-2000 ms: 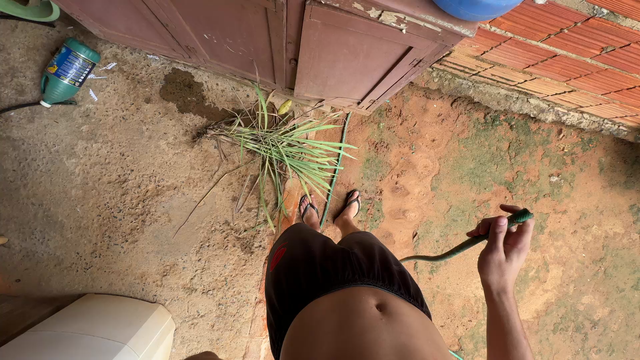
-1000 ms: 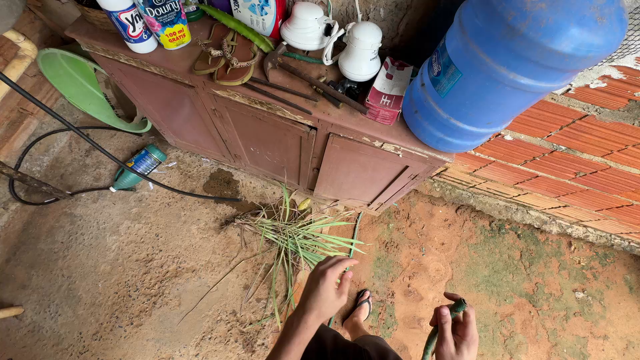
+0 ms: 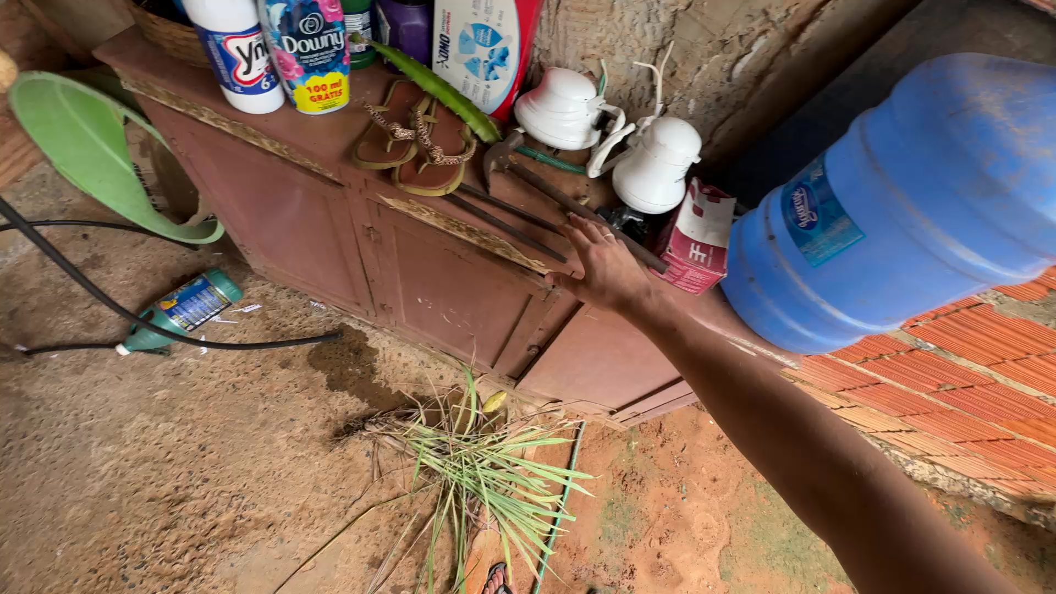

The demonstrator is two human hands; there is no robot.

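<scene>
My right hand [image 3: 601, 262] reaches in from the lower right, palm down with its fingers spread, over the front edge of the brown wooden cabinet [image 3: 450, 285]. Its fingertips are at the handle of a hammer [image 3: 549, 188]; whether they touch it I cannot tell. Two dark metal rods [image 3: 507, 224] lie just left of the fingers. Left of the hammer rests a pair of sandals [image 3: 417, 144]. Two white electric shower heads [image 3: 657, 165] stand behind the hand, beside a red and white box [image 3: 697, 235]. My left hand is out of view.
A large blue water jug [image 3: 899, 206] stands on the cabinet's right end. Detergent packages [image 3: 487, 58] and an aloe leaf [image 3: 437, 87] lie behind the sandals. Cut long-leaved grass [image 3: 487, 462], a green hose [image 3: 569, 495], a bottle [image 3: 181, 309] and a black hose [image 3: 99, 289] are on the ground.
The view has swung up to the cabinet top. My right hand, earlier around the green hose end, has let it go and is now over the cabinet. My left hand has left the view.
</scene>
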